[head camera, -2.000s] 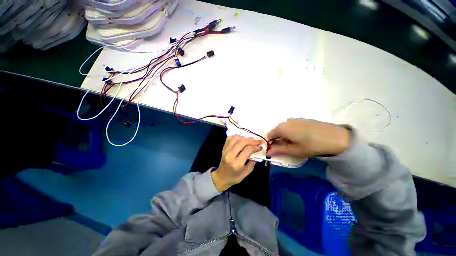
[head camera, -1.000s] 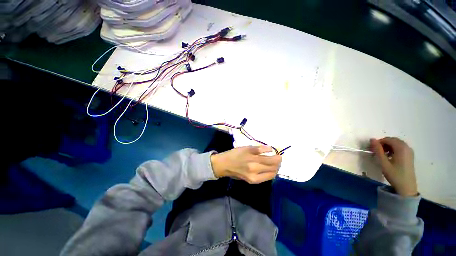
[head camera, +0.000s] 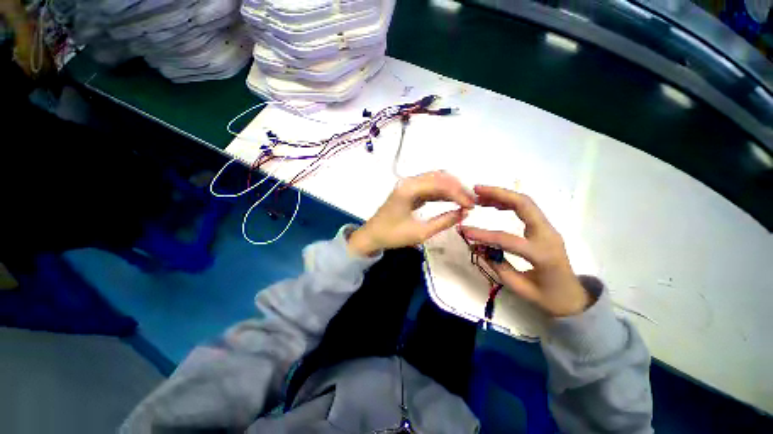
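A white panel (head camera: 451, 288) lies at the table edge near my lap, partly overhanging it. My left hand (head camera: 419, 212) pinches a thin reddish wire of the harness between thumb and fingertips above the panel. My right hand (head camera: 532, 254) is bent around the gathered harness (head camera: 477, 258), with a black connector (head camera: 494, 253) at its fingers. A dark end (head camera: 490, 307) of the harness hangs at the panel's near rim. The exact grip at the fingertips is blurred.
A harness bundle (head camera: 339, 140) lies at the left of the white table (head camera: 627, 220), with white cable loops (head camera: 246, 230) over the edge. Panel stacks (head camera: 318, 47) stand behind it. A dark green conveyor belt (head camera: 508, 59) runs along the back. A blue stool (head camera: 508, 381) is below.
My right hand has come from the table's right side to the harness above the panel. My left hand has lifted. The outstretched harness part is gathered between the hands. The view has shifted.
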